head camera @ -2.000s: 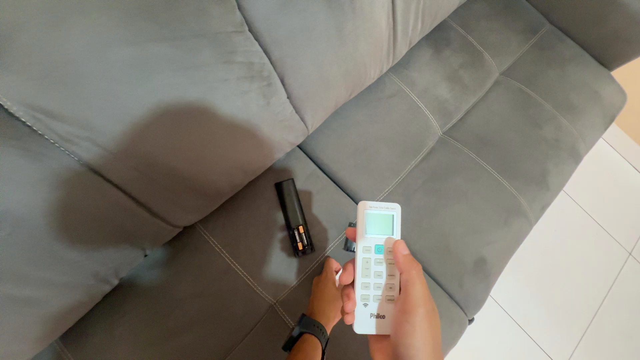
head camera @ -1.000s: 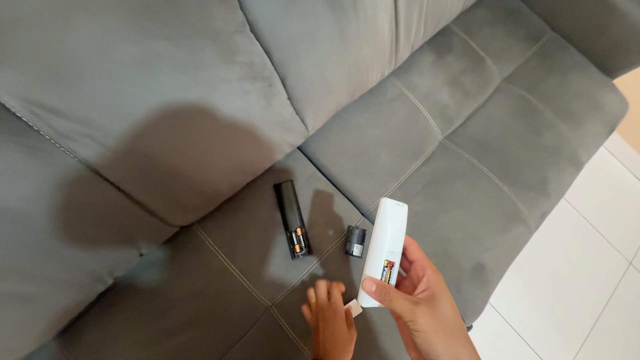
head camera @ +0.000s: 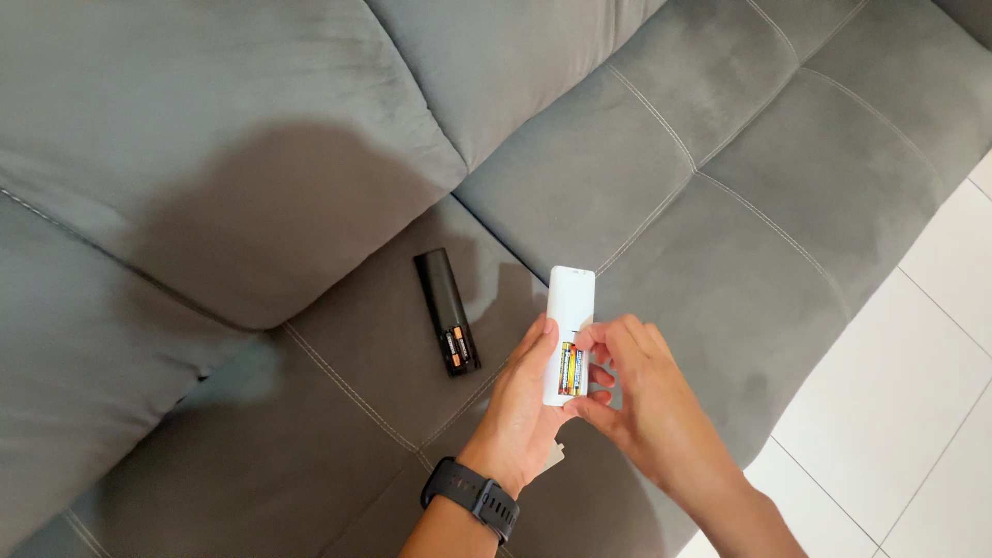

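A white remote control [head camera: 572, 298] lies face down in my left hand [head camera: 515, 395], which grips it along its left side. Two batteries [head camera: 572, 370] sit in its uncovered compartment. The fingertips of my right hand [head camera: 628, 372] touch the compartment's upper edge and the remote's lower end; whether they hold a battery I cannot tell. To the left, a black remote control [head camera: 442, 294] rests on the sofa seat with its own batteries [head camera: 457, 346] exposed. Part of a pale plastic battery cover [head camera: 555, 456] shows below my left hand, partly hidden by it.
The grey sofa seat [head camera: 744, 263] spreads under the hands, with its back cushions [head camera: 232, 116] at the upper left. A white tiled floor [head camera: 876, 411] lies beyond the seat's edge at right. A black watch [head camera: 470, 496] is on my left wrist.
The white remote was face up two seconds ago and now shows its back. My left hand has moved from the sofa onto the remote. The small black piece beside it is no longer visible.
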